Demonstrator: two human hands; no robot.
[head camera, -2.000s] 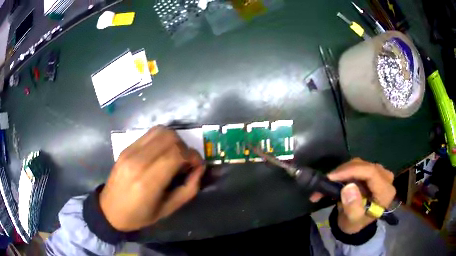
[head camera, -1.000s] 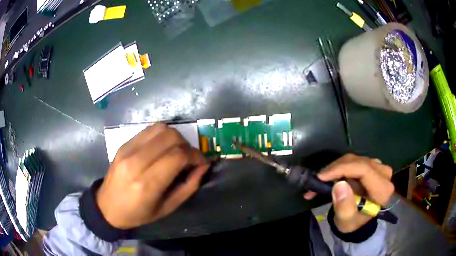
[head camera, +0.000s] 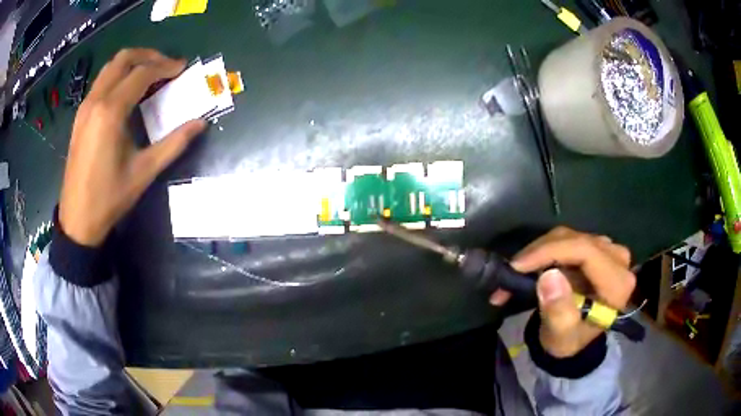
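Observation:
A PCB panel strip (head camera: 366, 195) lies across the mat, its left part covered by white LCD modules (head camera: 244, 206). My right hand (head camera: 573, 284) holds the soldering iron (head camera: 504, 275) like a pen, its tip at the lower edge of the green boards. My left hand (head camera: 122, 150) is at the upper left, thumb and fingers on opposite sides of loose LCD modules (head camera: 183, 101) with an orange flex tail (head camera: 225, 83). Solder wire (head camera: 284, 283) lies loose on the mat just below the strip.
The grey-white tip cleaner pot (head camera: 569, 89) stands at the right, with dark tweezers (head camera: 536, 134) beside it. A lime-green tool (head camera: 717, 146) is at the far right. A yellow label (head camera: 190, 7) and a small parts sheet (head camera: 284, 11) are at the top. Board strips (head camera: 34, 276) lie at far left.
My left hand has left the strip and moved up and left to the loose LCD modules. The solder wire now lies on the mat. My right hand still holds the iron near the boards.

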